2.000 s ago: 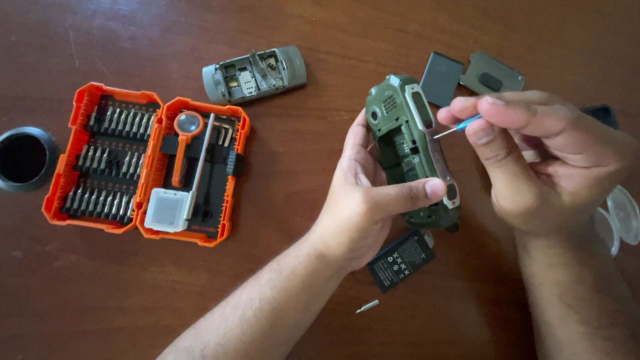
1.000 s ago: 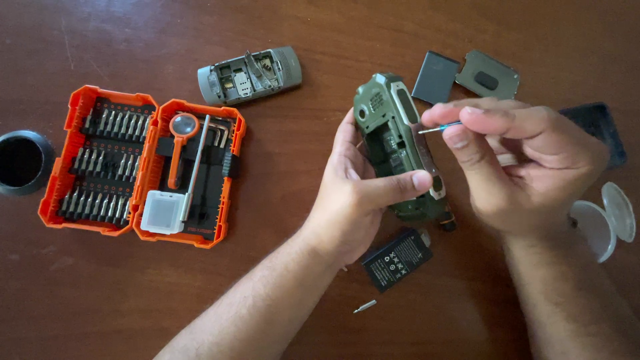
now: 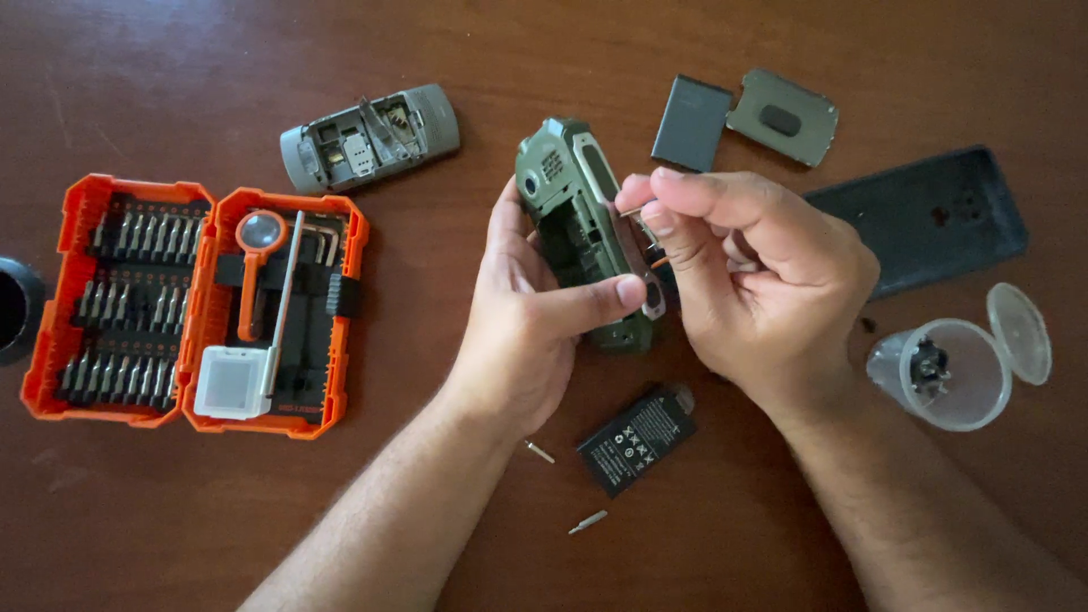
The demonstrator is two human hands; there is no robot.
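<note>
My left hand point(image 3: 544, 314) holds a green mobile phone point(image 3: 578, 229), tilted, with its battery bay exposed and the thumb over its lower side. Close to the phone's pale side trim, my right hand point(image 3: 765, 255) pinches a thin metal tool point(image 3: 631, 211) between thumb and fingertips; most of the tool is hidden. Whether its tip touches the phone cannot be told. A small orange part point(image 3: 660, 262) shows between the phone and my right hand. Below the hands lie a black battery point(image 3: 637, 440) and two small metal bits, one point(image 3: 540, 452) beside my left wrist, the other point(image 3: 587, 522) lower down.
At left sits an open orange bit case point(image 3: 200, 297) with a magnifier point(image 3: 253, 272). Behind lies an opened grey phone point(image 3: 370, 140). At right are a dark battery point(image 3: 693, 123), a back cover point(image 3: 784, 117), a dark phone case point(image 3: 926, 221) and a clear cup point(image 3: 960, 374) holding small parts.
My right hand has turned, and the blue part of the tool seen between its fingers earlier no longer shows. My left hand still holds the green phone. The view has shifted somewhat.
</note>
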